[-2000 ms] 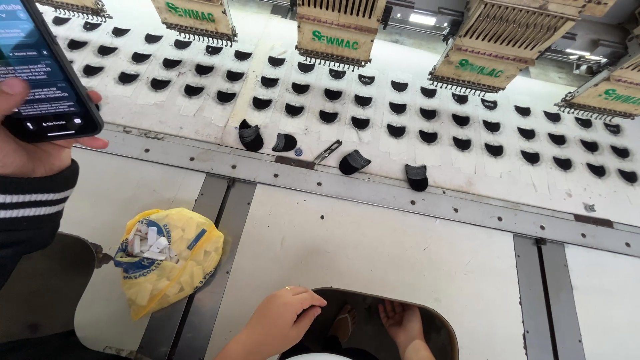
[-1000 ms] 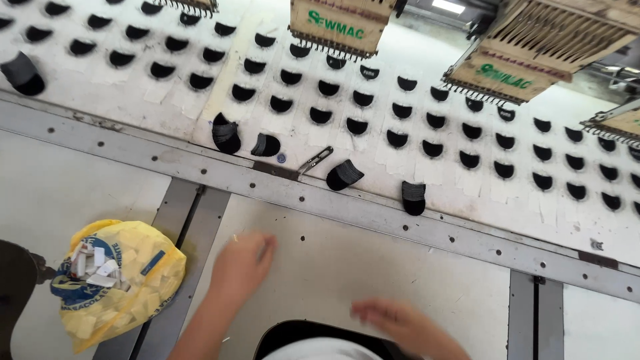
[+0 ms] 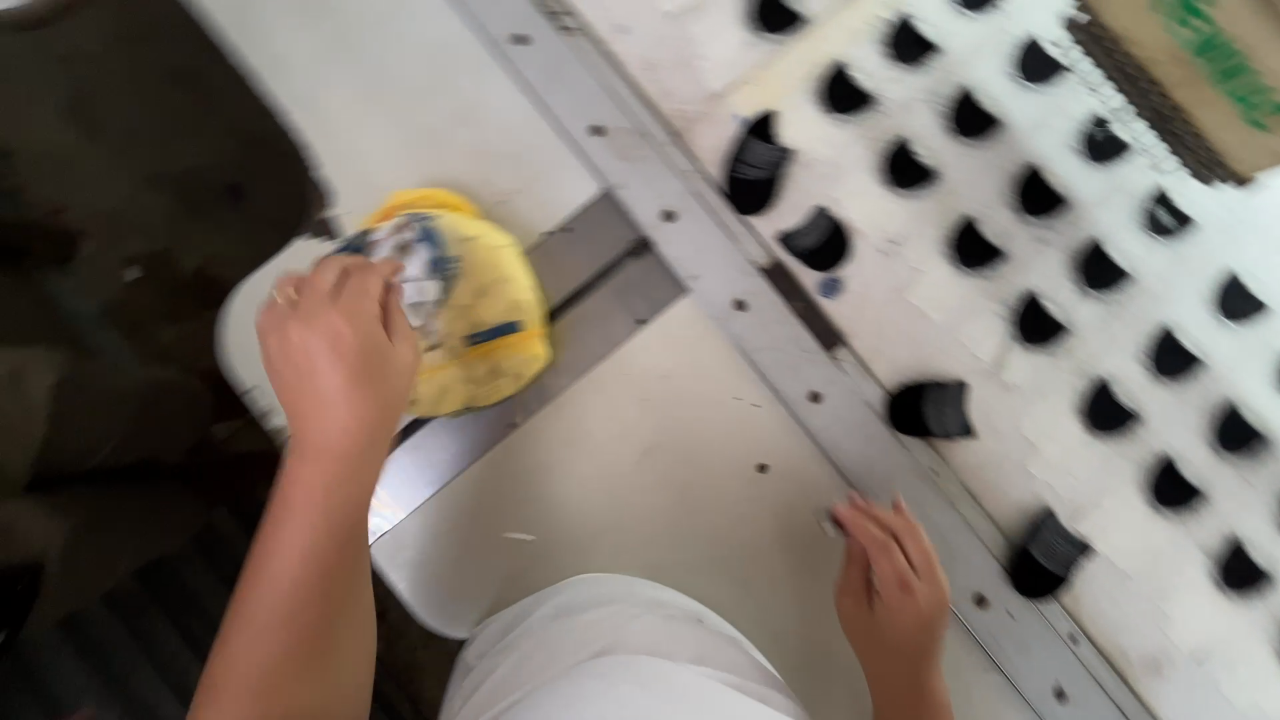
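My left hand is over the left edge of a yellow plastic bag with pale pieces in it; its fingers are bent at the bag's opening, and whether they hold anything is hidden. At the right, my right hand is above the pale table by the metal rail, with a small thin item at its fingertips, too blurred to name. Stacks of black curved patches lie along the machine bed's edge: one, a second, a third and another nearest my right hand.
A metal rail with screws runs diagonally between the pale table and the white machine bed. Rows of black half-round patches cover the bed. Part of an embroidery machine head is at the upper right. Dark floor lies left of the table.
My left hand has moved left from the bare table to the yellow bag. The scissor-like metal tool seen earlier between the black stacks no longer shows there. The view has turned strongly.
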